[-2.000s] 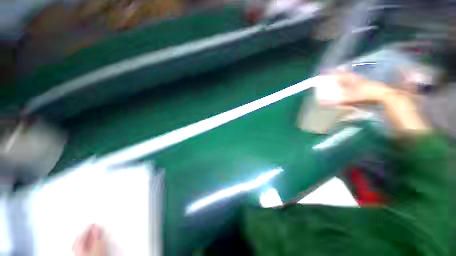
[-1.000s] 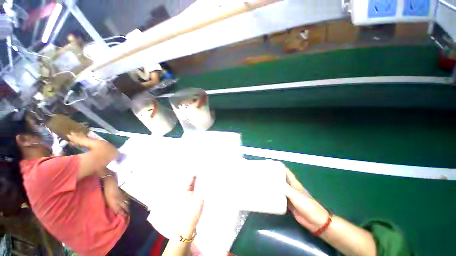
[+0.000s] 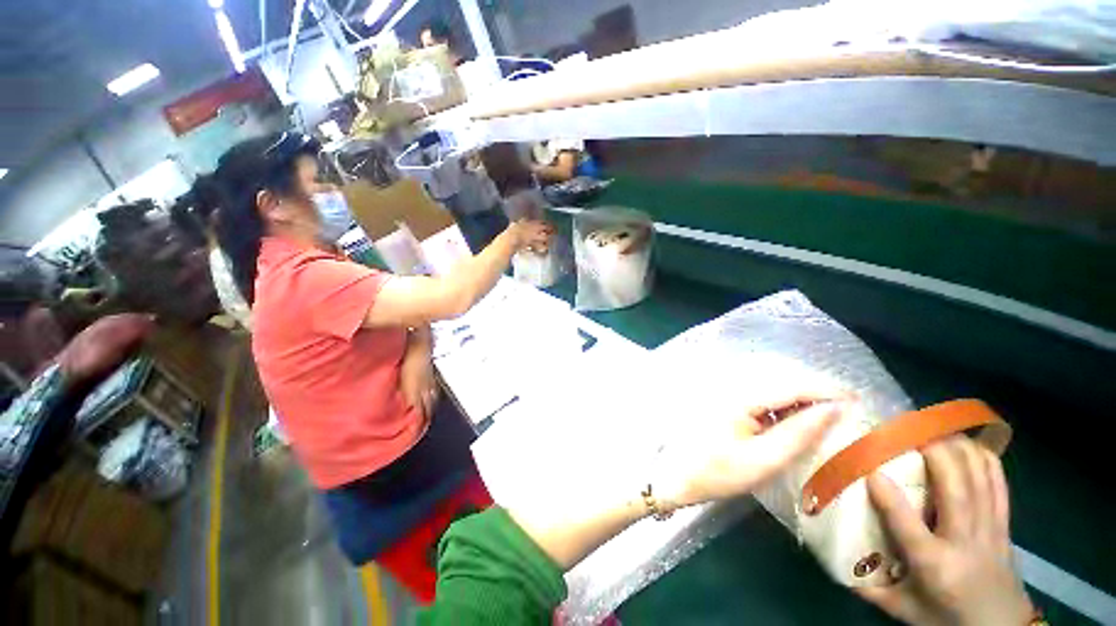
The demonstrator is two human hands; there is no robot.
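Note:
A cream cylindrical unit (image 3: 844, 538) with an orange-brown carry strap (image 3: 900, 446) and a dark round knob lies tilted at the right. A clear bubble bag (image 3: 783, 342) lies against its far side; how far the unit is inside cannot be told. My right hand (image 3: 961, 532) grips the unit below the strap. My left hand (image 3: 789, 446), with a gold bracelet, is at the bag beside the unit, fingers closed on it; its fingertips are partly hidden. Both hands are over the glaring white bag stack (image 3: 587, 452) and the green worktop.
Two bagged units (image 3: 614, 259) stand beyond the stack. A person in red (image 3: 324, 367) at the left reaches to the smaller-looking one (image 3: 539, 259). White sheets lie before that person. The conveyor belt (image 3: 783, 208) runs behind, below a white-covered shelf (image 3: 783, 104).
The view has swung left. My hands, earlier on a glaring white piece, are now at the strapped unit and bubble bag. The neighbour's arm now reaches to a bagged unit.

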